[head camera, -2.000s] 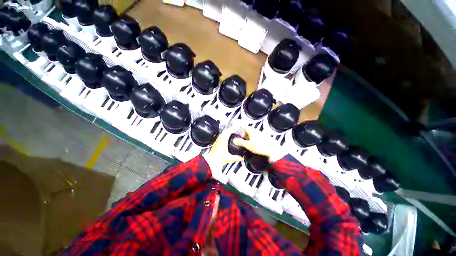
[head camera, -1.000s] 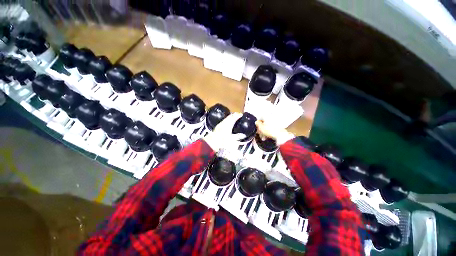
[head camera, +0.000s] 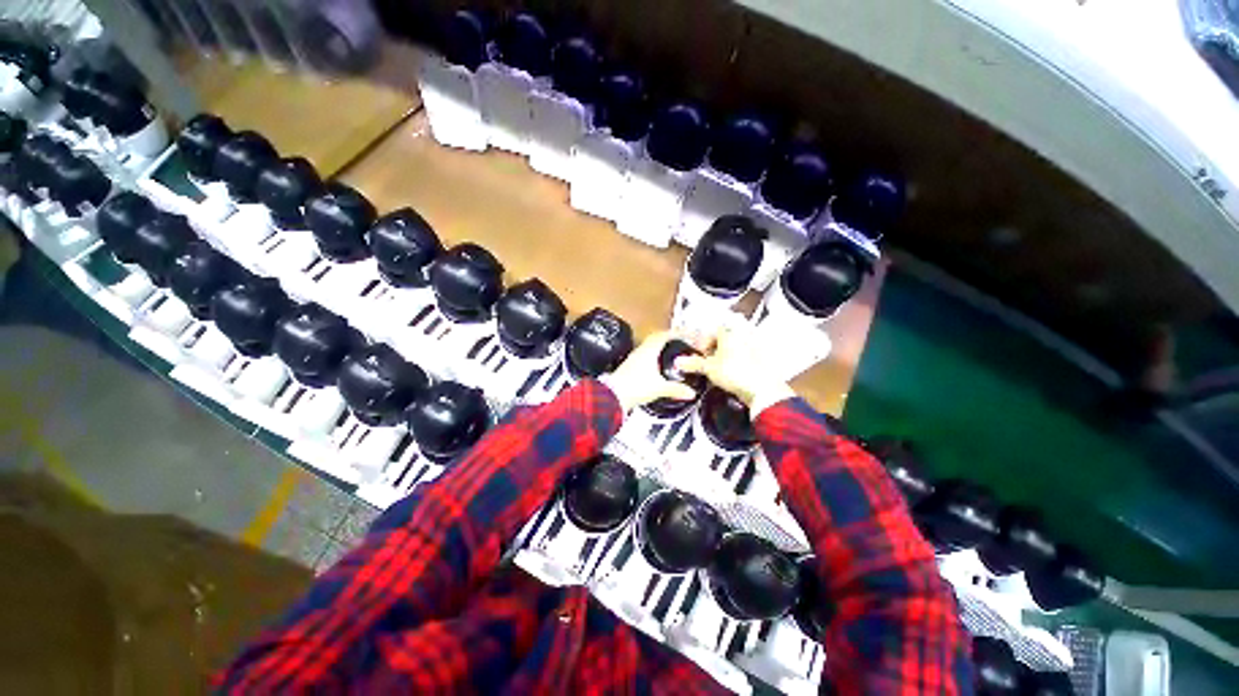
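Camera units with glossy black heads and slotted white bodies stand in two long rows on the bench. My left hand (head camera: 644, 377) and my right hand (head camera: 734, 362) meet around one black camera head (head camera: 678, 360) in the far row. Both hands' fingers touch this head and partly hide it. Another black head (head camera: 727, 419) sits just below my right hand. A near-row black head (head camera: 599, 492) stands below my hands. Whether a label is between my fingers cannot be told.
More camera units (head camera: 675, 136) stand on brown cardboard (head camera: 544, 234) behind the rows. Two units (head camera: 727, 254) stand nearer, at the cardboard's right end. The green bench top (head camera: 951, 367) shows at right, under a pale shelf edge (head camera: 978, 116). A clear tray (head camera: 1136, 666) is at bottom right.
Both hands have moved from a near-row head to a far-row head. Since a second ago, my right hand has closed in beside my left on that head. The view has shifted.
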